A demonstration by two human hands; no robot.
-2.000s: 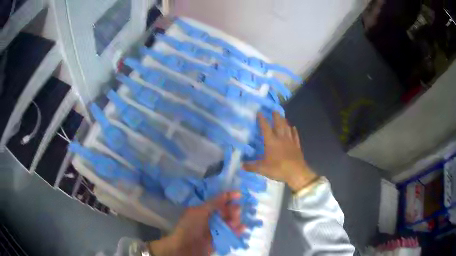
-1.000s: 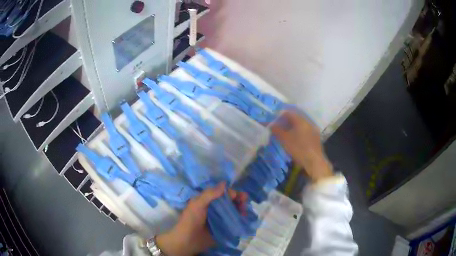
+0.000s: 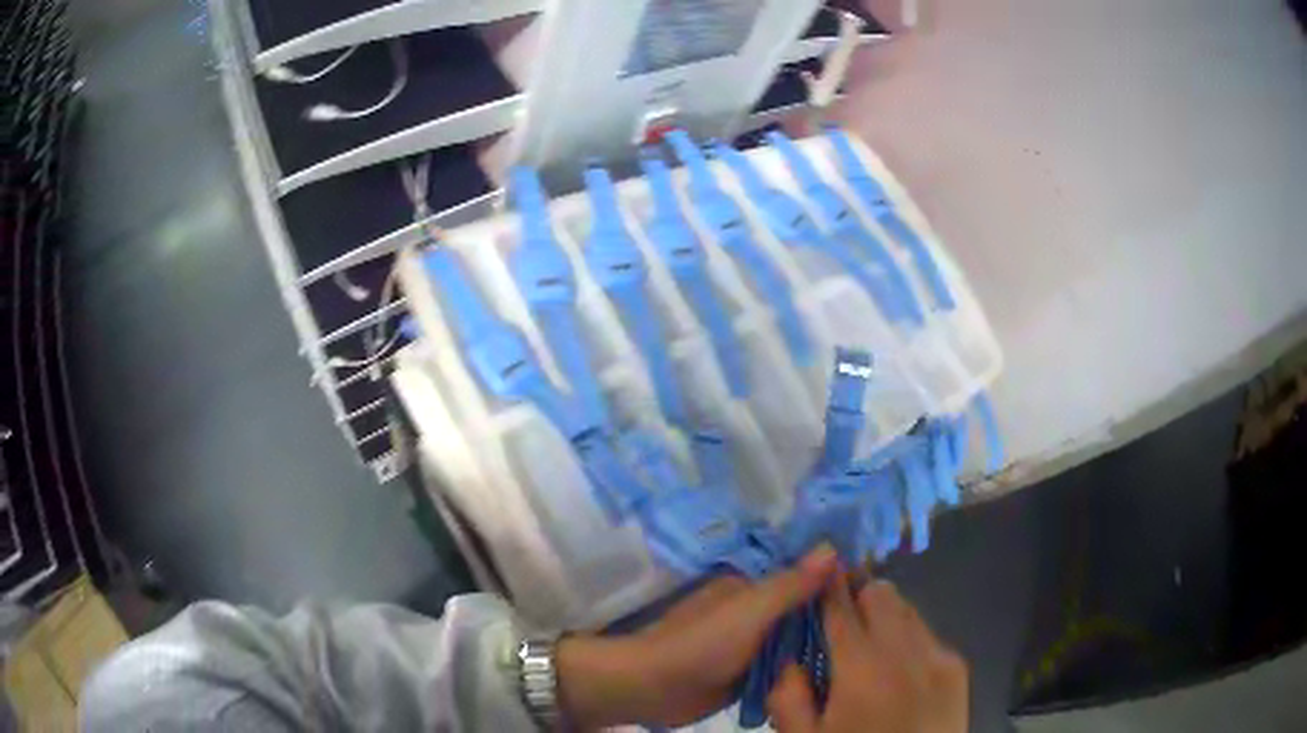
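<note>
Several light-blue wristband units (image 3: 622, 268) lie in rows across a white tray (image 3: 946, 348) in front of me. More blue units are heaped at the tray's near edge. My left hand (image 3: 667, 652), with a metal watch at the wrist, is shut on a bunch of blue wristbands (image 3: 781, 662) at the bottom centre. My right hand (image 3: 889, 673) is beside it, its fingers touching the same bunch; part of it is cut off by the lower edge. One strap with a shiny end (image 3: 851, 375) stands up above the hands.
A rack with black, white-edged shelves (image 3: 401, 132) and loose white cables (image 3: 366, 100) is at the upper left. A light panel (image 3: 609, 86) stands behind the tray. A pale surface (image 3: 1118, 186) is at the right. A brown box (image 3: 69, 659) is at the lower left.
The view has turned, so the tray and rack sit further right. My right hand has moved from the tray's right side to my left hand at the bunch.
</note>
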